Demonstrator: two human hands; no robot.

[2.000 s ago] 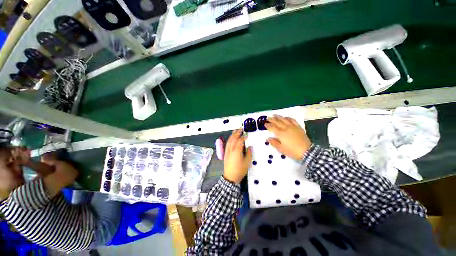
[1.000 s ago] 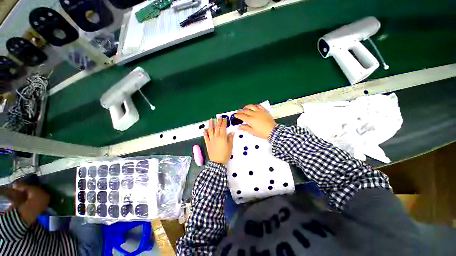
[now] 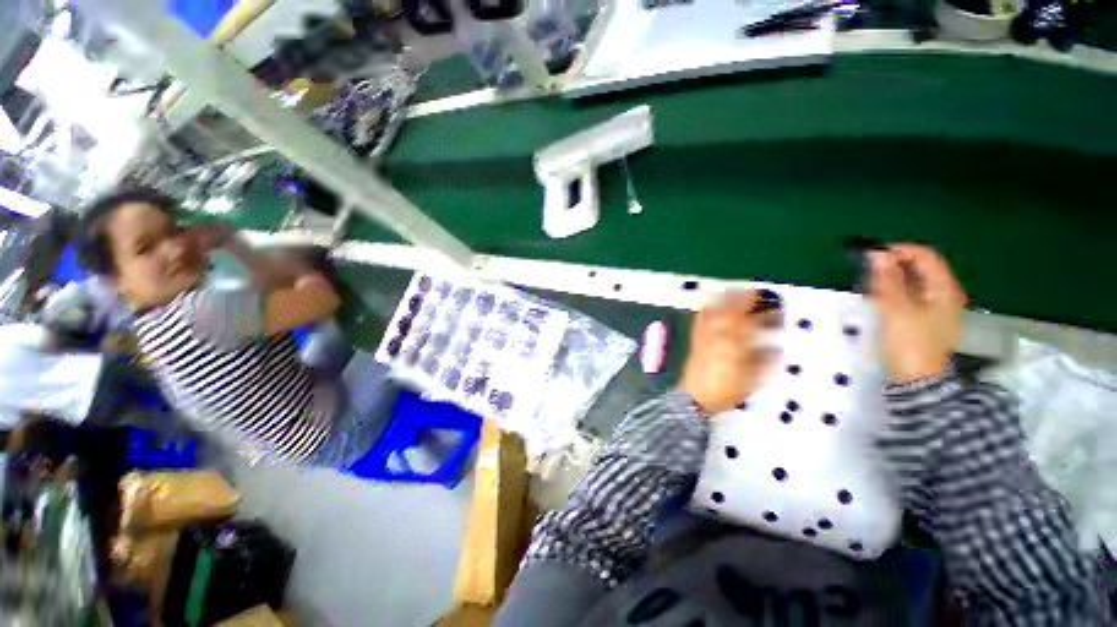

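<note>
The sticker sheet in use [image 3: 796, 453], white with small black dots, lies on the bench edge before me. My left hand [image 3: 725, 352] rests at its upper left corner, with a black panel [image 3: 768, 300] by the fingertips. My right hand [image 3: 916, 306] is raised at the sheet's upper right, blurred, with its fingertips on a small black front panel [image 3: 865, 249]. A white bullet camera [image 3: 600, 147] lies on the green belt, its cable hanging down. Spare sticker sheets [image 3: 472, 343] lie on a clear bag at left.
A pink tool [image 3: 654, 348] lies left of my left hand. A crumpled white cloth [image 3: 1066, 410] is at right. A pale rail [image 3: 637, 283] edges the belt. A seated person [image 3: 227, 319] in stripes is at left, near a blue stool [image 3: 423, 439] and cardboard [image 3: 492, 514].
The view has swung left. My right hand has lifted off the sheet with a black panel at its fingertips. Only one bullet camera shows now. My left hand stays at the sheet's corner.
</note>
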